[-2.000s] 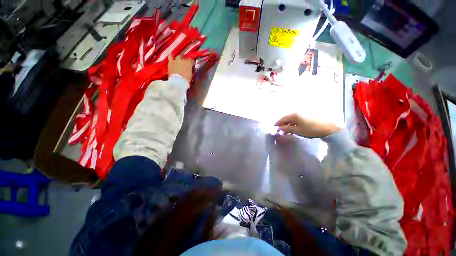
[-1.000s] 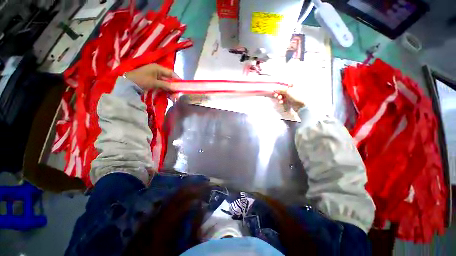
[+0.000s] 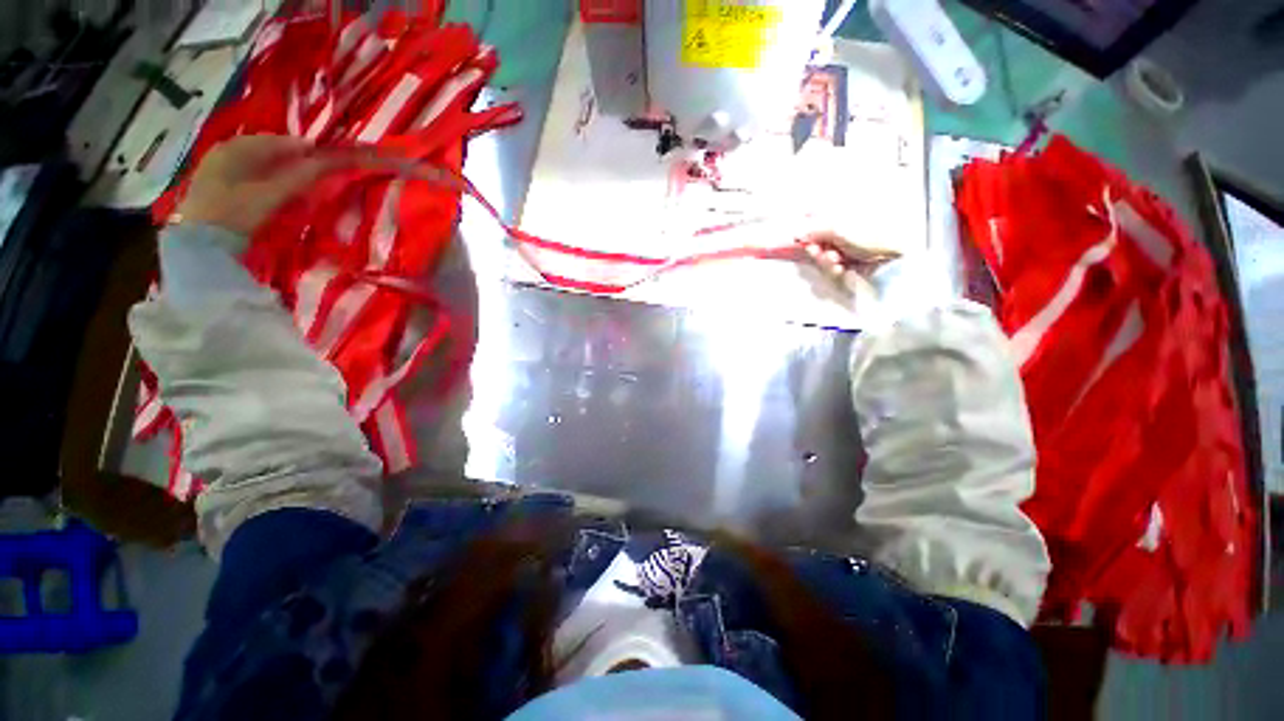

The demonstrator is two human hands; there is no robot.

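A red strap spans between my two hands and sags above the front of the white sewing plate. My right hand is closed on its right end, fingers bright in the lamp light. My left hand is blurred over the left pile of straps; the strap runs toward it, but its grip is too blurred to tell. The sewing machine head stands behind the strap, with small metal parts under it.
The metal table plate lies nearest my body. The right pile of straps is beyond my right sleeve. A white oval attachment, a white ring and a dark screen are at the upper right. A blue stool is lower left.
A strap was lifted from the left side and stretched between both hands. Since then my left hand has moved left over the pile and the strap has gone slack. My right hand moved slightly right.
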